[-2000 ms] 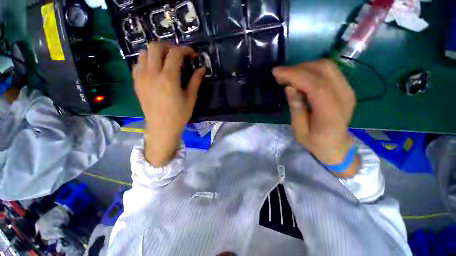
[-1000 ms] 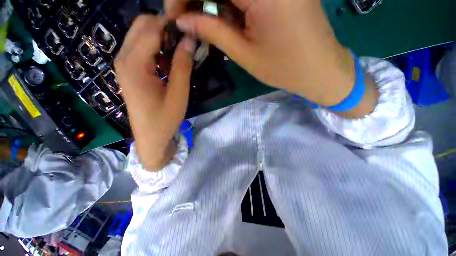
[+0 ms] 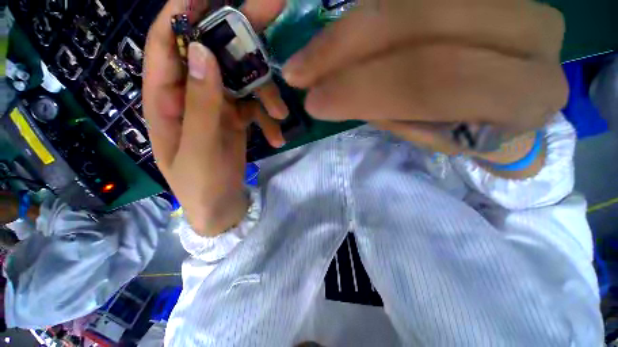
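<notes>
My left hand [image 3: 196, 122] holds a silver-rimmed rounded watch case [image 3: 237, 51], open side up, between thumb and fingers. Dark parts and a pale silver rectangle show inside it. A small dark-and-gold part [image 3: 181, 30] sticks out at the case's left, by my thumb. My right hand [image 3: 434, 74] is blurred and large in view, just right of the case, with its fingertips together near the rim. Whether it grips a thin tool cannot be told. A blue band [image 3: 522, 159] is on the right wrist.
A black component tray [image 3: 101, 41] with cases in its pockets lies at upper left. A black controller box [image 3: 61, 146] with yellow label and red light stands left of it. Another person's pale sleeve [image 3: 88, 257] is at lower left.
The left hand has raised and turned the case, so its inside now shows. The right hand has moved right, off the case. Since the oldest frame, the view has shifted and turned.
</notes>
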